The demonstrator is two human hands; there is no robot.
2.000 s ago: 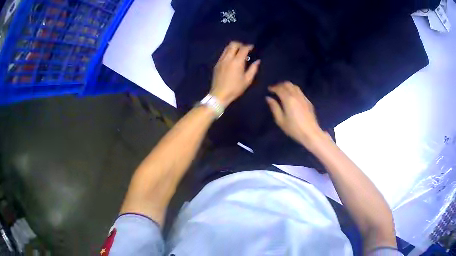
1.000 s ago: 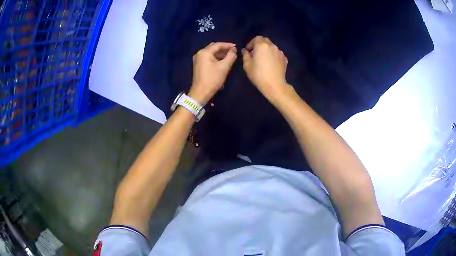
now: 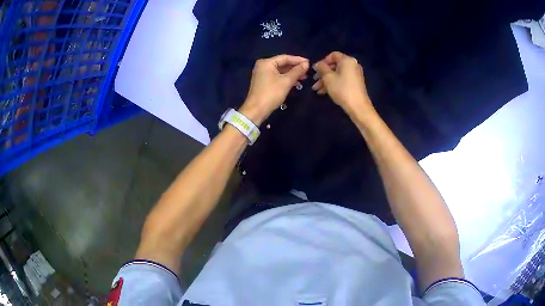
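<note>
A black garment (image 3: pixel 430 89) lies spread on the white table (image 3: pixel 156 66), with a white snowflake-like motif (image 3: pixel 271 28) near its upper left. Several small pale buttons (image 3: pixel 284 107) run in a slanting line down its front. My left hand (image 3: pixel 273 86) is over the button line, thumb and forefinger pinched on the garment's cloth or a button; the fingertips hide which. My right hand (image 3: pixel 345 82) is just to its right, fingers curled and close to the left fingertips. Whether it grips anything cannot be told. A small white label (image 3: pixel 299 194) shows at the garment's near edge.
A blue lattice crate (image 3: pixel 57 77) stands at the left beside the table, with shiny packed items inside. Clear plastic bags (image 3: pixel 514 233) lie at the right edge. White tags (image 3: pixel 533 30) are at the upper right. The dark floor (image 3: pixel 113 185) shows at the lower left.
Both hands came together over the button line and remain close, now with a small gap between their fingertips. More buttons show below my left hand. The view has shifted slightly.
</note>
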